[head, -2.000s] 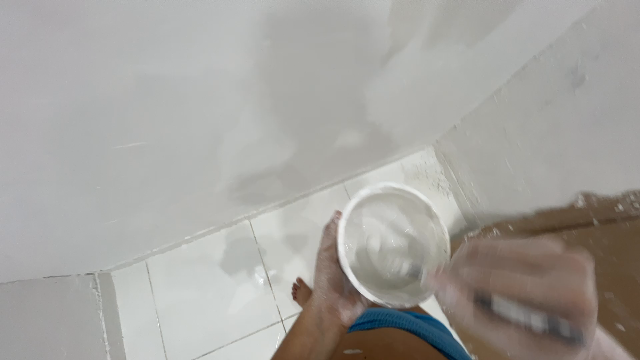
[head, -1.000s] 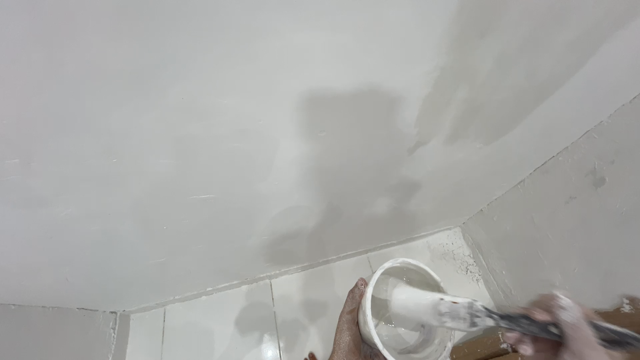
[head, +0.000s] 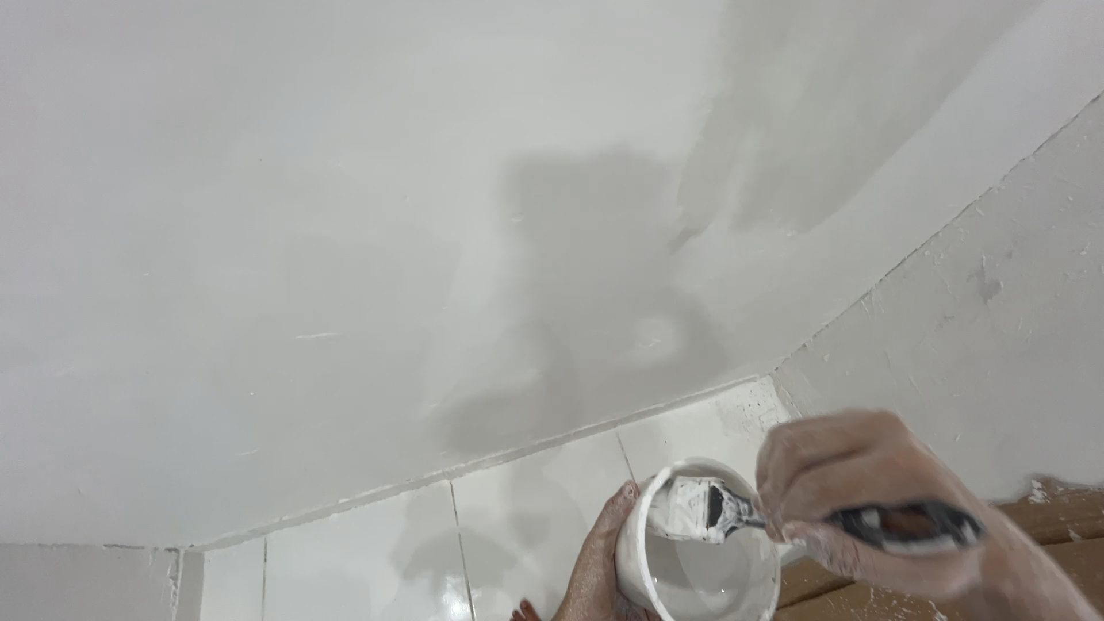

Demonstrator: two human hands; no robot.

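At the bottom of the head view my left hand (head: 604,556) holds a white plastic tub (head: 636,565) by its left side, its mouth tilted toward the camera. White paint (head: 707,582) lies inside. My right hand (head: 871,500), smeared with white, grips a paintbrush (head: 737,509) with a black handle. The brush's paint-coated bristles are within the tub's mouth, near its upper left rim. Whether they touch the inner wall cannot be told.
A large white wall (head: 345,259) has a greyer patch (head: 793,129) at upper right. White floor tiles (head: 362,552) run along its base. A side wall (head: 992,302) meets it at right, above paint-spattered brown material (head: 1069,552).
My right hand has moved left, closer to the tub, since one second ago. The brush, dipped in the tub then, now shows its bristles near the rim.
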